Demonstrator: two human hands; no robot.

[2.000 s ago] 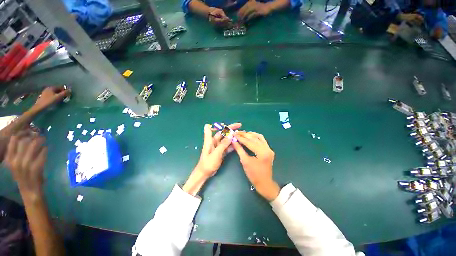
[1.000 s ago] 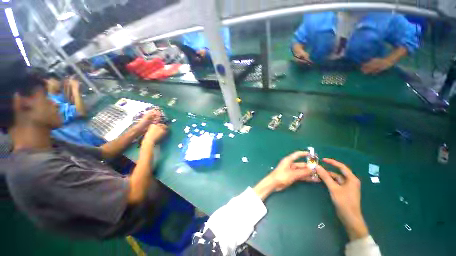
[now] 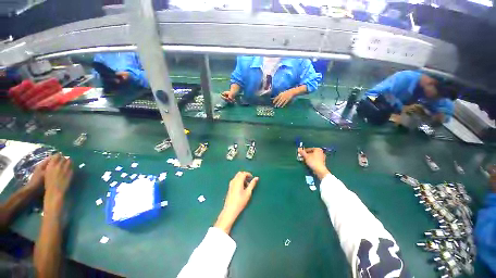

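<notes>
My right hand (image 3: 315, 160) reaches to the far part of the green bench (image 3: 261, 217), its fingers on a small metal-framed unit (image 3: 300, 152) with a blue tip. The fingers partly hide the unit. My left hand (image 3: 239, 193) is over the bench, nearer to me, fingers curled and apart, with nothing seen in it. Two similar metal units (image 3: 232, 151) lie on the bench beyond my left hand. A light-blue piece (image 3: 309, 179) with a white pad lies just below my right hand.
A blue box (image 3: 133, 220) heaped with white pads stands left, loose pads around it. A grey post (image 3: 166, 103) rises behind it. A pile of metal units (image 3: 448, 217) lies right. A neighbour's hands (image 3: 56, 174) work at left. People in blue sit across the bench.
My hands were together on a unit; now they are apart. My right hand has moved to the far part of the bench with a unit at its fingers. The view has turned back right.
</notes>
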